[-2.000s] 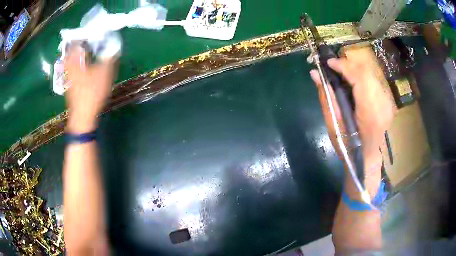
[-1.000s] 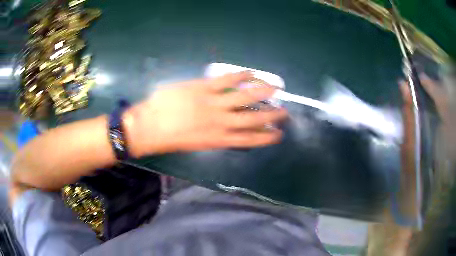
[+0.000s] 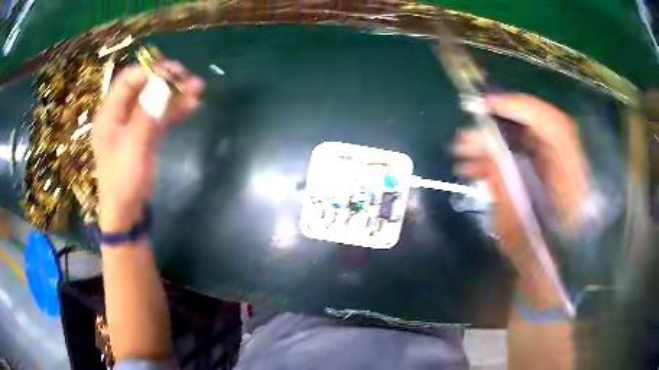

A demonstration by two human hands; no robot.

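Observation:
A white socket housing lies open side up on the dark green table, with a green board, a blue component and a dark block inside. Its white cord runs right, under my right hand. My left hand is raised at the strip heap, fingers closed on a thin gold contact strip; a white cover shows at a fingertip. My right hand holds the soldering iron, tip up and away from the housing, with a pale cable along the forearm. The right hand and iron are blurred.
A heap of brass contact strips lies on the left of the table. A worn rail and brighter green conveyor run along the far side. A black bin and a blue round object are at the lower left.
My left hand has let go of the housing, brought from the conveyor to the table, and moved left to the heap, where it has taken a strip. My right hand still holds the iron.

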